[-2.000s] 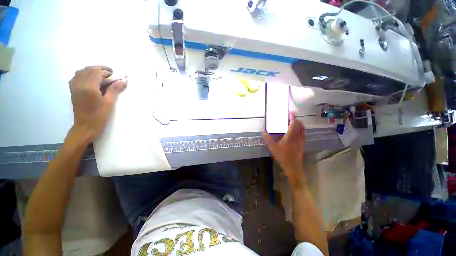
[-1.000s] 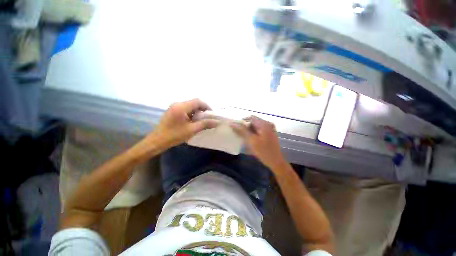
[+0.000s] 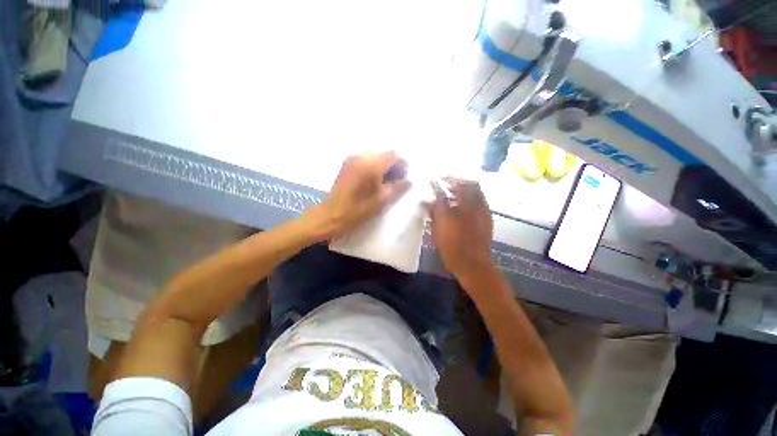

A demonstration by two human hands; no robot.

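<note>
A small cream fabric piece [image 3: 388,234] lies over the table's front edge, its lower part hanging towards my lap. My left hand [image 3: 366,189] is closed on its upper left side, fingertips curled. My right hand [image 3: 461,223] pinches its upper right side. The fabric's top edge is washed out by glare and partly hidden by my fingers. The white sewing machine [image 3: 630,128] stands to the right, its presser foot area [image 3: 496,150] just beyond my right hand.
A smartphone [image 3: 585,218] with a lit white screen lies right of my right hand. Yellow snips [image 3: 543,160] lie under the machine arm. Cream cloth [image 3: 162,272] hangs below the table at left, more [image 3: 596,366] at right. Blue-grey cloth [image 3: 43,128] is at the far left.
Over two seconds the view has turned left. My right hand has left the smartphone and joined my left on the fabric. Since one second ago both hands have moved slightly up and right with it.
</note>
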